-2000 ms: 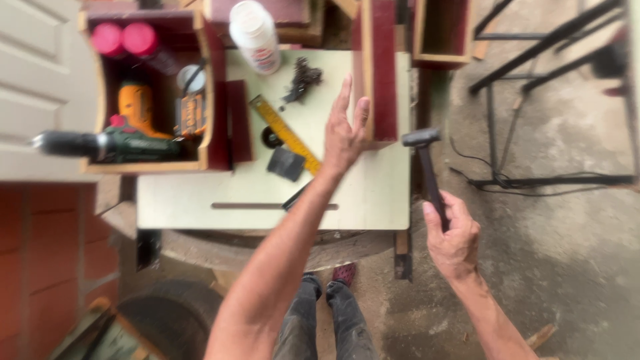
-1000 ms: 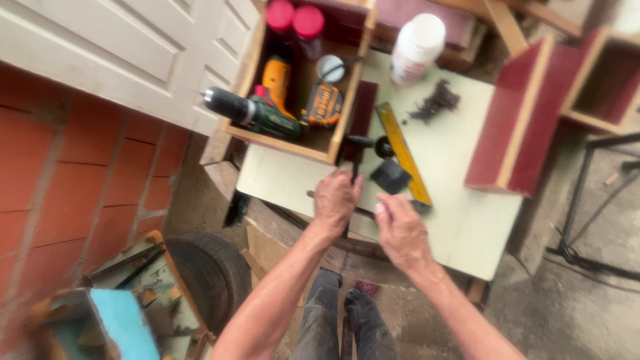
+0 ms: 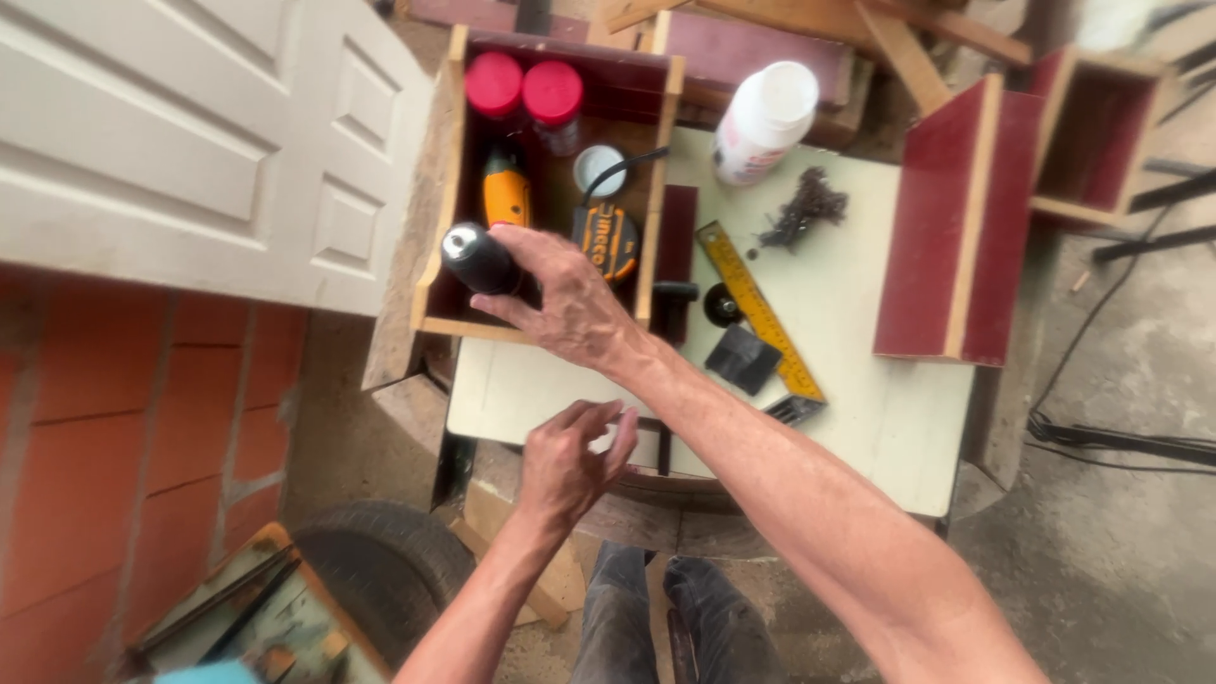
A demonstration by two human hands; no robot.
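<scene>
My right hand (image 3: 570, 299) reaches across to the front of the wooden box (image 3: 551, 332), its fingers and thumb around a cordless drill (image 3: 480, 258) whose black chuck points up and left. The hand hides most of the drill's body. My left hand (image 3: 575, 456) is over the board's near edge, fingers curled and apart from the thumb, with nothing visible in it. A hammer (image 3: 676, 292) seems to lie right of the box, its handle partly behind my right forearm. A yellow-bladed square (image 3: 760, 309), a black block (image 3: 744, 359) and a pile of screws (image 3: 807, 209) lie on the pale board.
Inside the box are red-lidded jars (image 3: 552, 92), a tape measure (image 3: 605, 242) and a yellow tool (image 3: 506, 195). A white bottle (image 3: 766, 123) stands behind the screws. A dark red wooden piece (image 3: 950, 228) stands at the right. A tire (image 3: 380, 560) lies below left.
The hammer, in my right hand two seconds ago, is out of it. My right hand has moved over to the box and closed on the drill. The view has turned left.
</scene>
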